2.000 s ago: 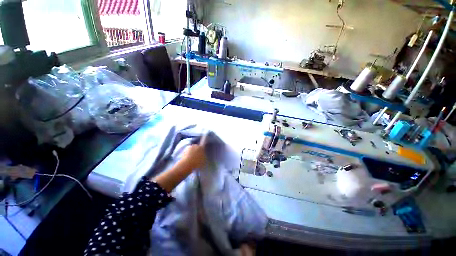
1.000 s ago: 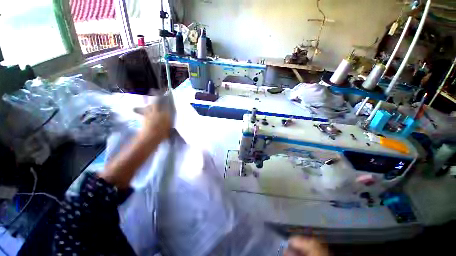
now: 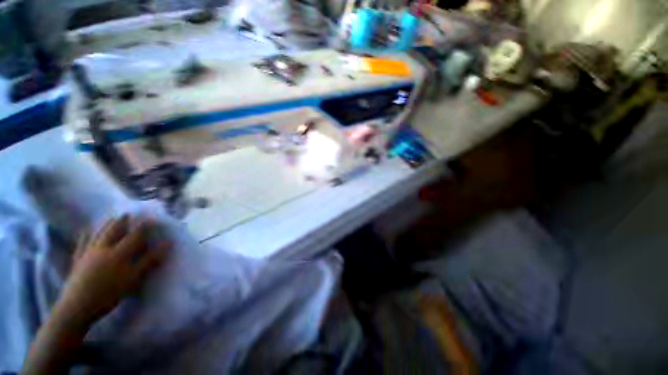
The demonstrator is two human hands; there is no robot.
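Observation:
The pale grey-blue garment lies over the table's left part and hangs over its front edge, left of and below the sewing machine's needle end. My left hand rests on top of the cloth with its fingers apart. The white sewing machine with a blue stripe stands behind the cloth; its needle area is blurred. A blurred tan strip low at the right may be my right hand or forearm; its fingers cannot be made out.
Heaped grey-blue cloth is low at the right, below the table. Blue-handled scissors and a pink block lie by the control panel. A white item lies under the machine arm. Another table stands beyond.
The view has swung right and down, so the window and plastic bags are gone. My left hand now lies on the cloth near the machine. The right hand is no longer clear.

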